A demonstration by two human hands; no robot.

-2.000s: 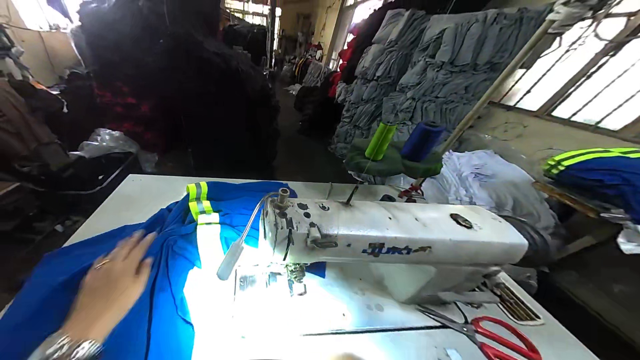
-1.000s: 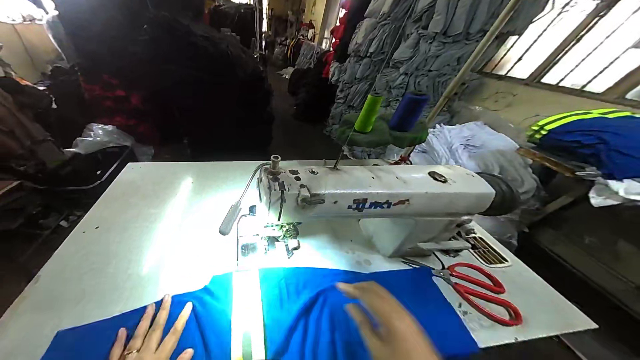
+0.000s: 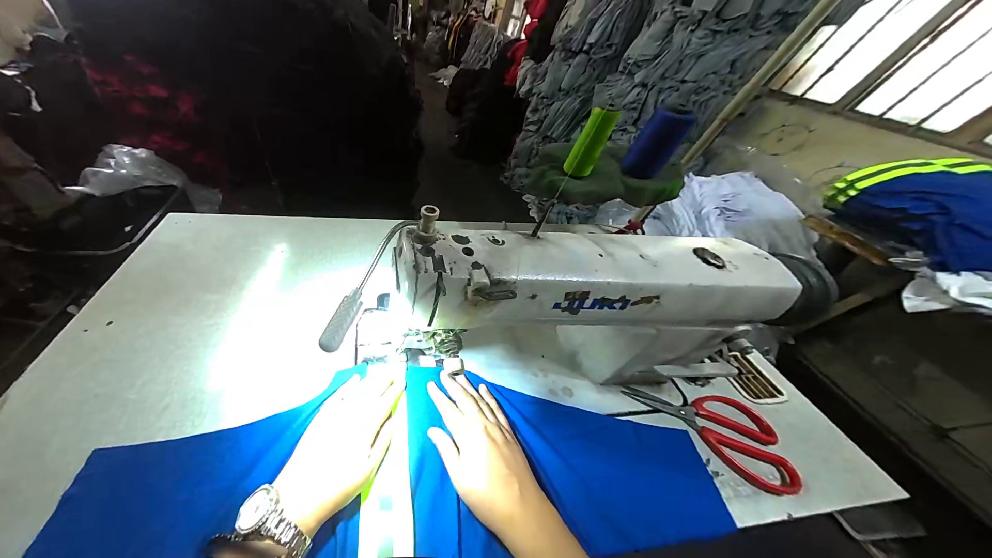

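My left hand [image 3: 345, 438], with a metal wristwatch [image 3: 260, 511], lies flat on blue fabric [image 3: 604, 465] just left of the needle area. My right hand [image 3: 480, 446] rests on the same fabric, fingertips close to the presser foot [image 3: 453, 364]. Between the hands runs a bright white strip with yellow-green edging [image 3: 391, 480]. The fabric's far edge is at the needle area of a white Juki sewing machine [image 3: 527, 271]. Glare partly hides the left fingertips.
Red-handled scissors [image 3: 744, 442] lie on the white table [image 3: 178, 325] at the right. Green [image 3: 593, 142] and blue thread cones [image 3: 659, 143] stand behind the machine. A lamp on a bent stalk [image 3: 341, 319] hangs left of the needle. Folded blue garments [image 3: 922, 209] lie far right.
The blue fabric, at the left of the table two seconds ago, now lies in front of the needle area. Both hands have moved forward to the presser foot since one second ago.
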